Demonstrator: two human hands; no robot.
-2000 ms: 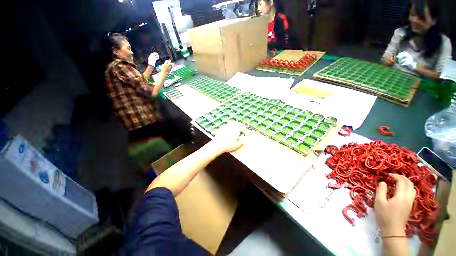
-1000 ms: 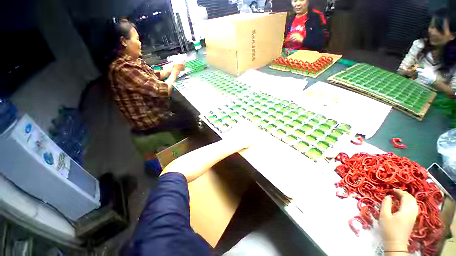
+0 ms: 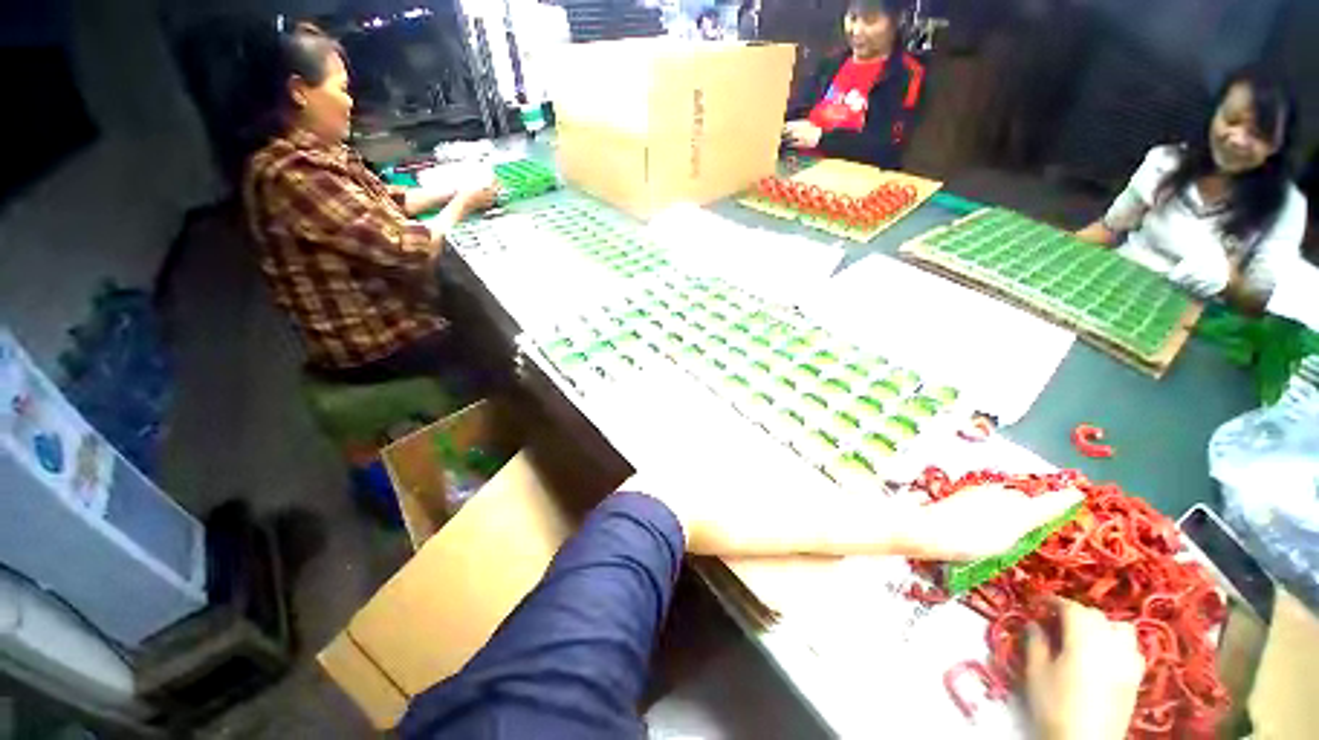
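Note:
My left hand (image 3: 998, 518) reaches across to the red heap and holds a green board piece (image 3: 1017, 551), seen edge-on as a narrow green strip. My right hand (image 3: 1088, 668) is at the near side of the heap of red C-shaped pieces (image 3: 1157, 571); it is blurred and its fingertips are among the red pieces, so its grip cannot be told. Rows of green boards (image 3: 781, 379) lie on a cardboard sheet left of the heap. The heap rests on white printed paper (image 3: 890, 636).
A large carton (image 3: 673, 123) stands at the back. Red-topped boards (image 3: 836, 200) and a green board panel (image 3: 1063, 282) lie beyond. A phone (image 3: 1227, 557) and clear bag (image 3: 1273, 470) are at right. An open carton (image 3: 463, 578) is below the table edge. Three people sit around the table.
My left hand has moved from the board rows right to the red heap, and a green board piece now shows in it. My right hand stays at the heap, slightly lower.

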